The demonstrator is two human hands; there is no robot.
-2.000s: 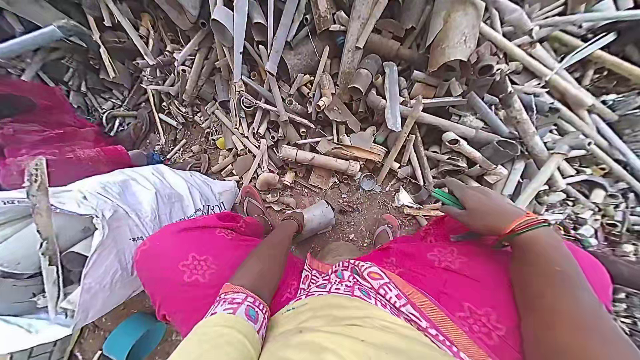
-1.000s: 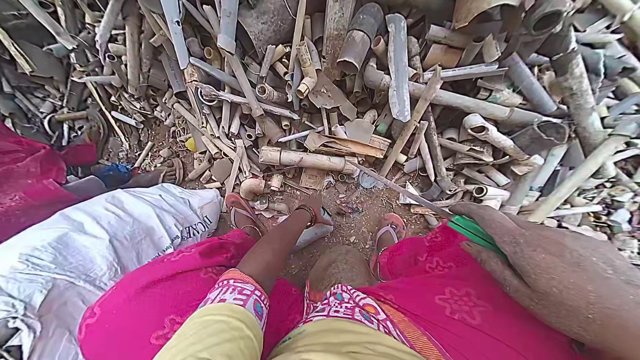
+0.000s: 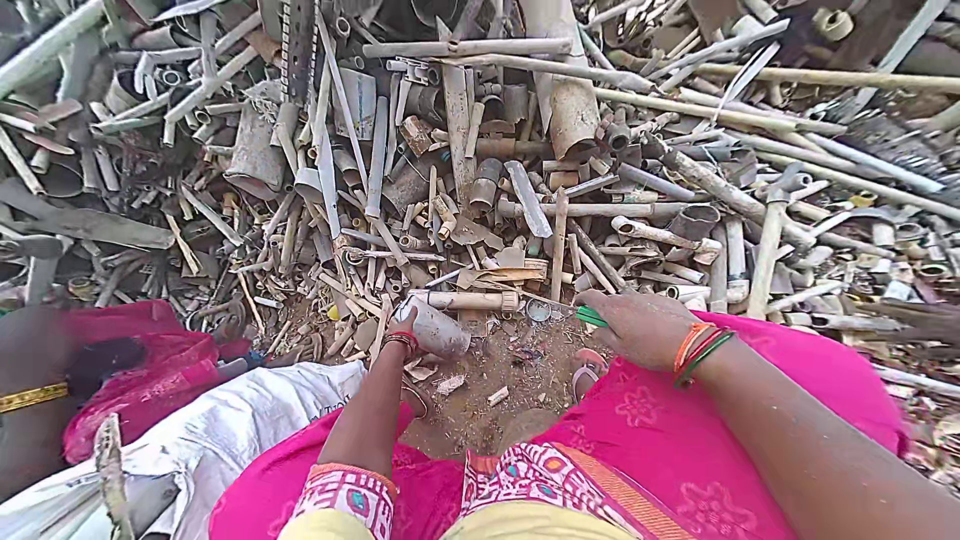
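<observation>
My left hand [image 3: 403, 328] grips a short, wide grey plastic pipe piece [image 3: 441, 330] by its left end, low over the dirt between my feet. In my right hand [image 3: 646, 328] is a green handle [image 3: 591, 316], from which a thin blade or rod [image 3: 541, 301] points left. The tip of that tool ends close to a beige pipe with a threaded end [image 3: 472, 301], which lies just behind the grey piece. A small round metal-looking cap or ring [image 3: 538, 310] lies on the ground under the tool.
A large heap of broken plastic pipes and fittings [image 3: 480, 180] spreads ahead and to both sides. At the lower left lies a white woven sack [image 3: 225, 427] holding pipe pieces. Another person's arm [image 3: 30, 405] and pink clothing are at the far left.
The grey pipe piece and my left hand have moved forward from beside my feet, toward the heap. My right hand has drawn back from its close position at the right.
</observation>
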